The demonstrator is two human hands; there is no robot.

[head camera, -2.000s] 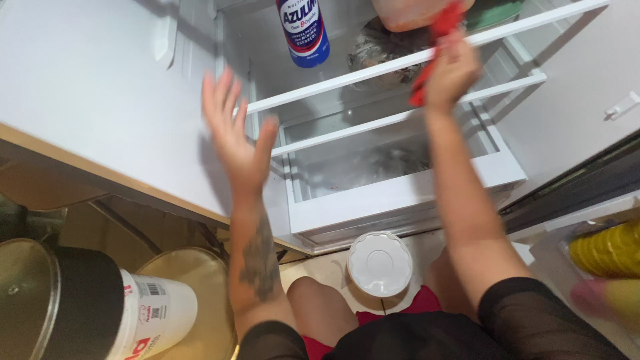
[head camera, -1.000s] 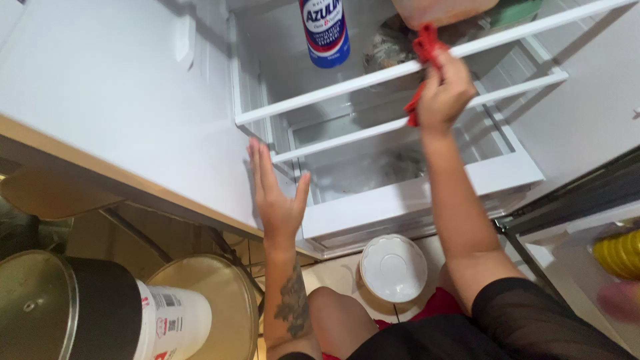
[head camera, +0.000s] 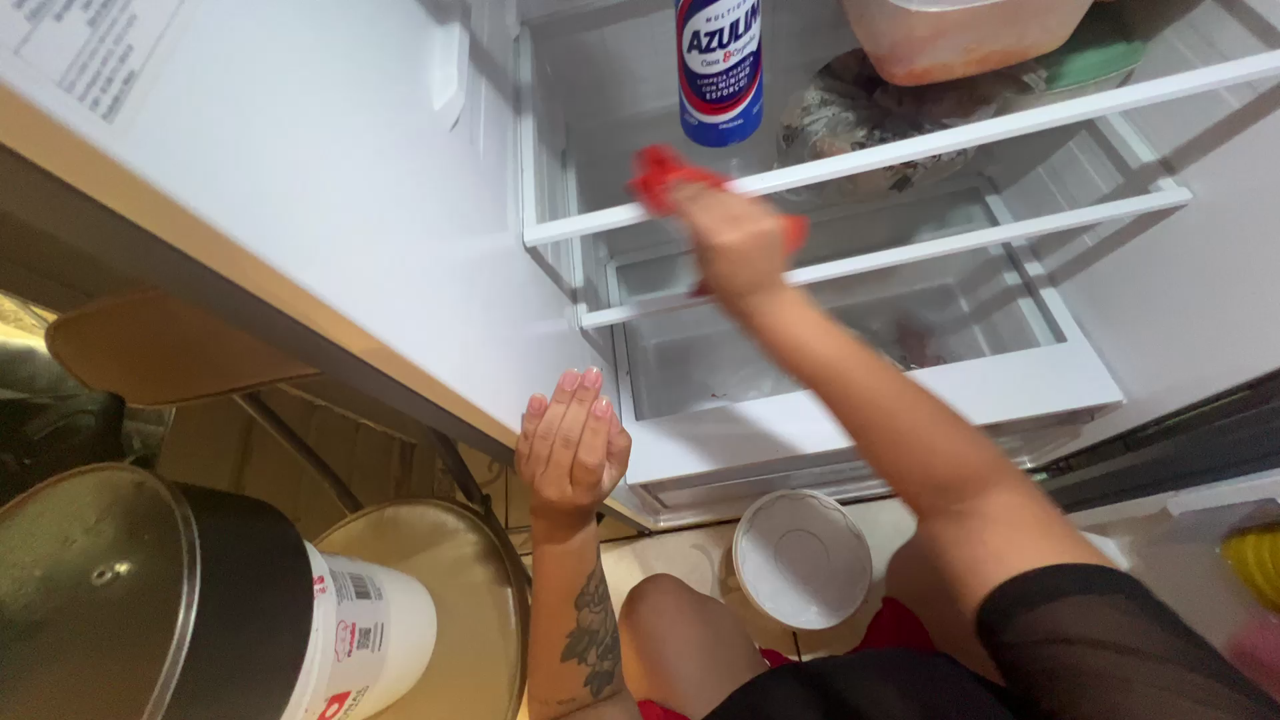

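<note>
A red cloth (head camera: 675, 180) is bunched in my right hand (head camera: 735, 240), blurred, at the front edge of the upper glass shelf (head camera: 960, 135) of an open refrigerator. My left hand (head camera: 575, 440) is raised with nothing in it, fingers together and bent, beside the left wall and the lower drawer (head camera: 780, 430). Just behind the cloth stands a blue Azulim cleaner bottle (head camera: 720, 75). Right of the bottle lie a filled clear plastic bag (head camera: 840, 120) and a container with orange-pink contents (head camera: 960, 40). A second shelf edge (head camera: 900, 255) runs below my right hand.
A white round tub (head camera: 802, 560) is on the tiled floor between my knees. At the lower left, a white bucket (head camera: 385, 620) and a dark pot with a metal lid (head camera: 90, 600) lie near a round seat (head camera: 450, 560). Yellow items (head camera: 1255, 565) sit in the door at right.
My right hand has moved left along the upper shelf edge with the red cloth. My left hand has dropped lower, and its spread fingers have come together and bent.
</note>
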